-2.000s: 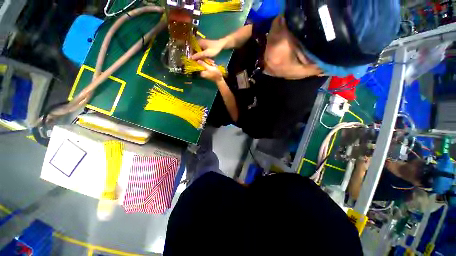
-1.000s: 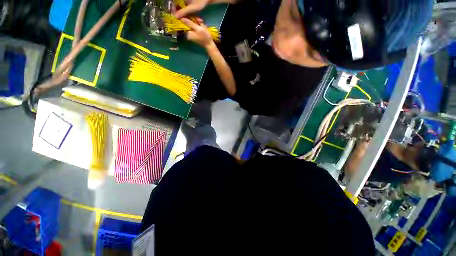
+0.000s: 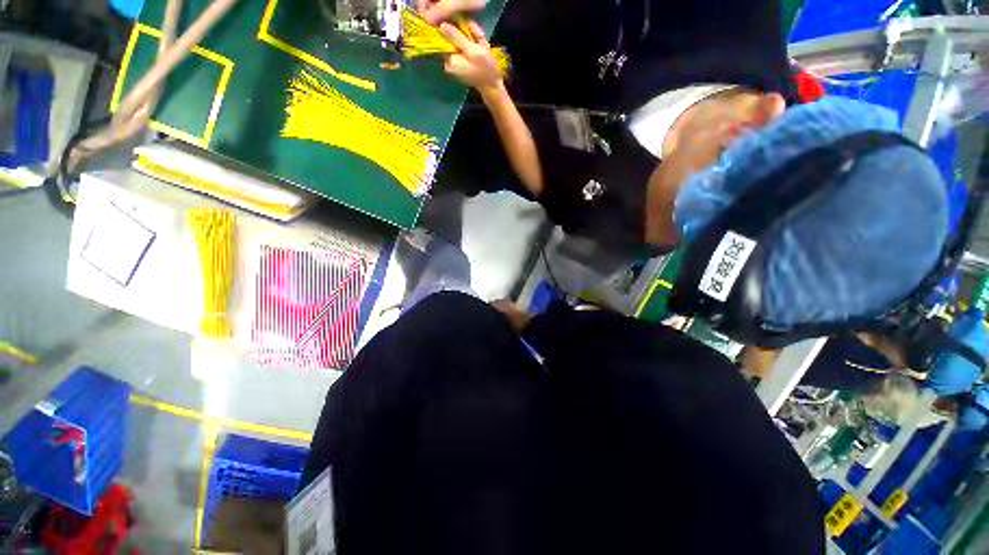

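Note:
Neither of my hands can be made out; my dark clothing (image 3: 564, 434) fills the lower middle. A small skin-coloured patch shows at its upper edge, too little to tell what it is. A bundle of yellow wires (image 3: 352, 132) lies fanned on the green bench (image 3: 244, 119). Another yellow bundle (image 3: 217, 271) lies on the white surface (image 3: 163, 284), beside a red-and-white striped sheet (image 3: 309, 307). A coworker's hands (image 3: 466, 49) hold more yellow wires (image 3: 428, 36) by a silvery machine (image 3: 363, 15), cut by the top edge.
The coworker, in a blue hair cover (image 3: 846, 239), leans in at upper right. A blue bin (image 3: 71, 439) and a blue crate (image 3: 255, 468) stand on the floor at lower left. Yellow lines (image 3: 174, 409) mark the floor. A badge (image 3: 311, 518) hangs at my clothing.
The bench has shifted up in view. The coworker's head has turned and dropped lower, facing the other way. The coworker's hands stay at the yellow wires. The blue crate and badge have come into view.

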